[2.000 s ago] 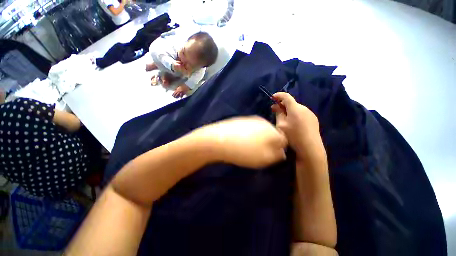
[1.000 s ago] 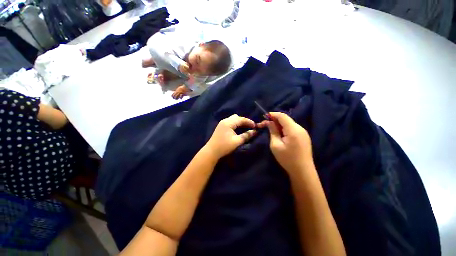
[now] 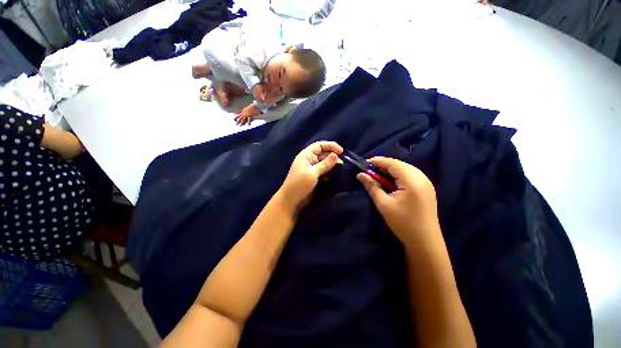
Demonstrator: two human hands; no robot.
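A large dark navy suit jacket (image 3: 327, 251) is spread over the table and reaches the bottom of the view. My right hand (image 3: 405, 194) grips thread snips (image 3: 373, 172) with dark blades and a red part at the handle. The blades point up and left to the fingertips of my left hand (image 3: 312, 170). The thumb and forefinger of my left hand are pinched together just above the cloth. Whether a thread is between them is too small to tell.
A baby (image 3: 272, 75) is on the white table (image 3: 545, 102) just beyond the jacket. Dark clothing (image 3: 163, 37) and white cloth (image 3: 76, 68) lie farther back. A person in a dotted black top (image 3: 41, 183) is at the left, above a blue basket (image 3: 34, 292).
My left hand has come back from across my right wrist and is now pinched at the snips' tips. The snips now show more plainly. The baby's head appears slightly farther right.
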